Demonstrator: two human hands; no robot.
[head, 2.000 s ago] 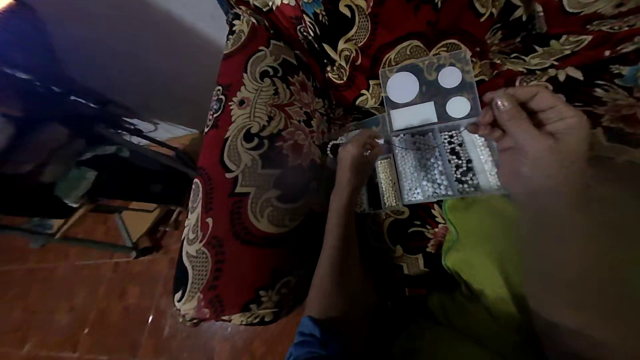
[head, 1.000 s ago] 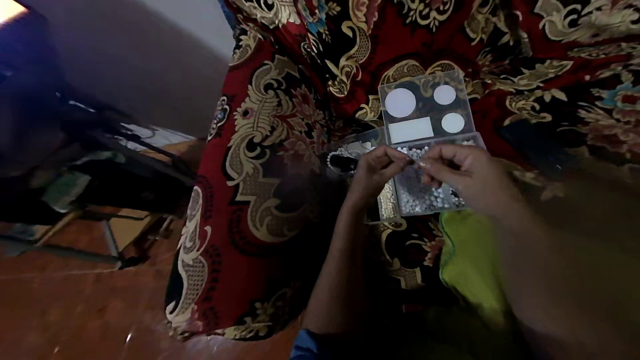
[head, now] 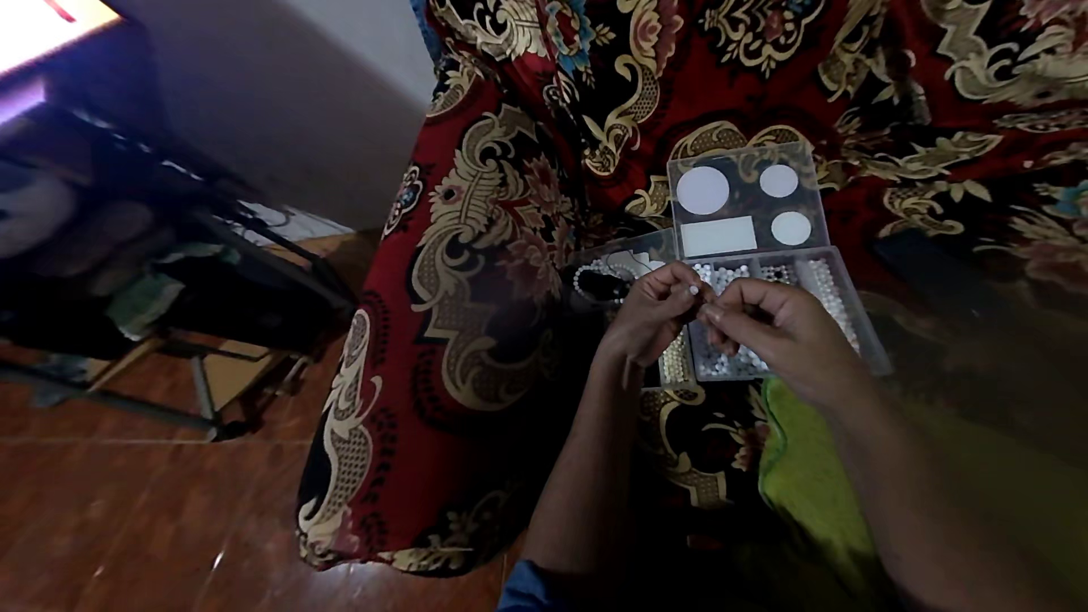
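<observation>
Pinched between the thumb and fingertips of my left hand (head: 659, 310) is a small white bead (head: 694, 290). The fingertips of my right hand (head: 765, 327) meet the left ones, thumb against finger; whatever they pinch is too small to make out. Both hands hover over a clear plastic bead box (head: 869, 340) with compartments of white and dark beads. Its raised lid (head: 748, 200) bears white round and rectangular stickers. Partly behind my left hand lies a second clear box (head: 653, 246), holding a strand of white beads (head: 588, 280) and cream beads (head: 674, 361).
The boxes rest on a sofa with a red, black and gold patterned cover (head: 493, 255). A green cloth (head: 807, 484) lies below the bead box. A dark flat object (head: 926, 263) is at its right. A metal-framed stand (head: 204, 387) is on the tiled floor at left.
Two seconds ago my hands were apart, the right one by the box's right side and the left over the second box. They have since come together over the bead box.
</observation>
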